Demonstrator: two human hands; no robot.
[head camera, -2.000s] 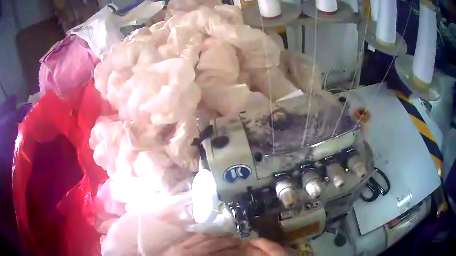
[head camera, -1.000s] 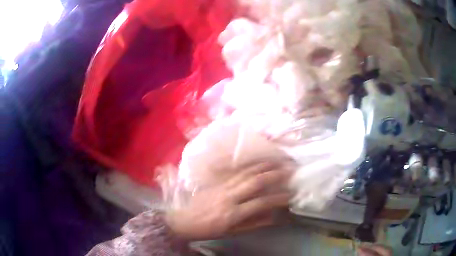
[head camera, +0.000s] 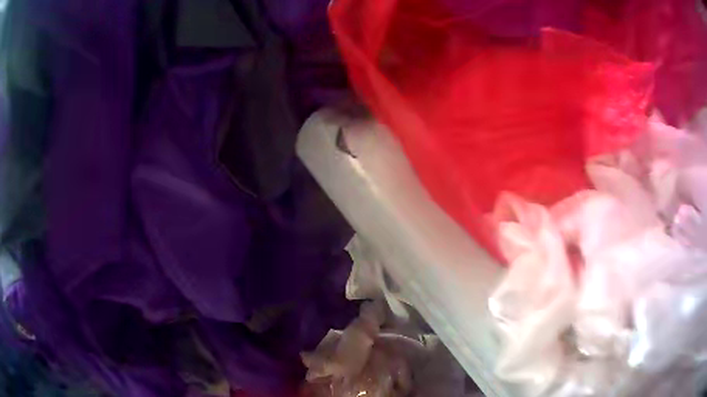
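Observation:
Pale pink, scrunched fabric pieces (head camera: 605, 271) lie on the whitish table at the right, overbright in places. More pale pieces (head camera: 353, 357) show below the table edge at the bottom middle. The red plastic bag (head camera: 496, 132) lies over the table at the upper right, touching the pale pieces. Neither of my hands is in the picture. The sewing machine is out of view. The frame is somewhat blurred.
The whitish table's rounded corner and edge (head camera: 380, 194) run from the upper middle down to the bottom. Large purple cloth (head camera: 194, 225) and dark grey cloth (head camera: 263, 116) fill the left, beside and below the table.
The view has swung left and down, away from the machine. The hand that lay on the pale fabric a second ago is out of the picture. More purple cloth shows.

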